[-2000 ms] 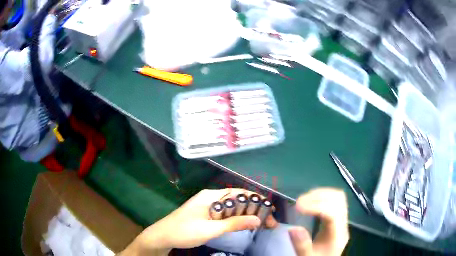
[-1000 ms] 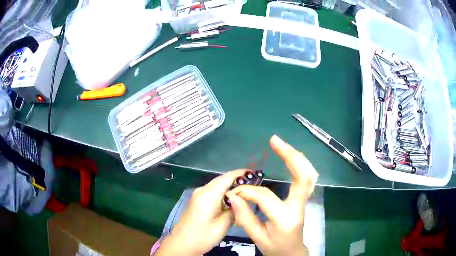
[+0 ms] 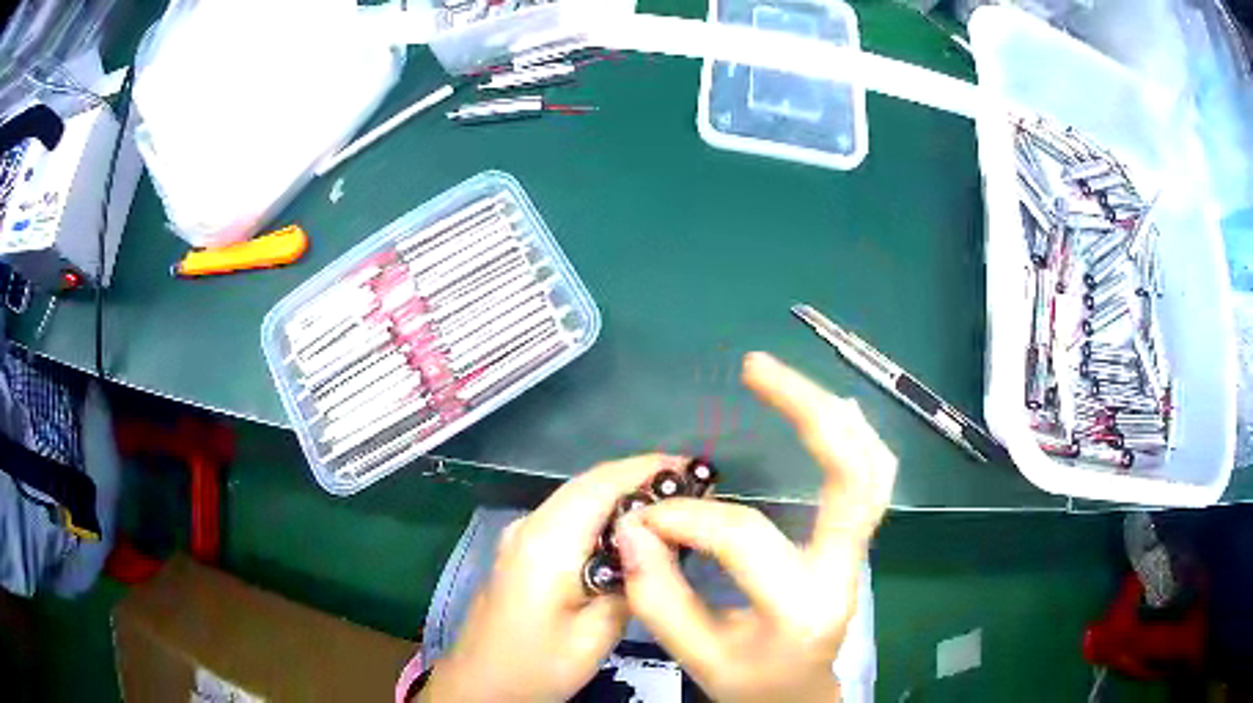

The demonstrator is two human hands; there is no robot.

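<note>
My left hand [image 3: 536, 591] holds several wired cylinders [image 3: 669, 486] side by side above my lap. Their dark round ends with pale centres face up, and thin red wires stick out beyond them. My right hand [image 3: 756, 549] has its thumb and a finger at the cylinder ends, touching the group; its index finger is stretched out. Whether it grips one cylinder is hidden. The packing box [image 3: 590, 338] lies left of centre near the table edge, with cylinders in neat rows and red wires along the middle.
A bulk tub [image 3: 999, 275] of jumbled cylinders stands right. A utility knife [image 3: 893, 381] lies beside it. A clear lid [image 3: 783, 137], loose cylinders [image 3: 502, 109] and a second box [image 3: 515, 44] lie behind. Left are an orange-handled cutter [image 3: 245, 254], plastic bag [image 3: 247, 110] and grey-white device [image 3: 62, 206].
The view has swung rightward, so the table things sit farther left. My right hand has come in from the side onto the cylinders in my left hand, which now sit in a slanted row.
</note>
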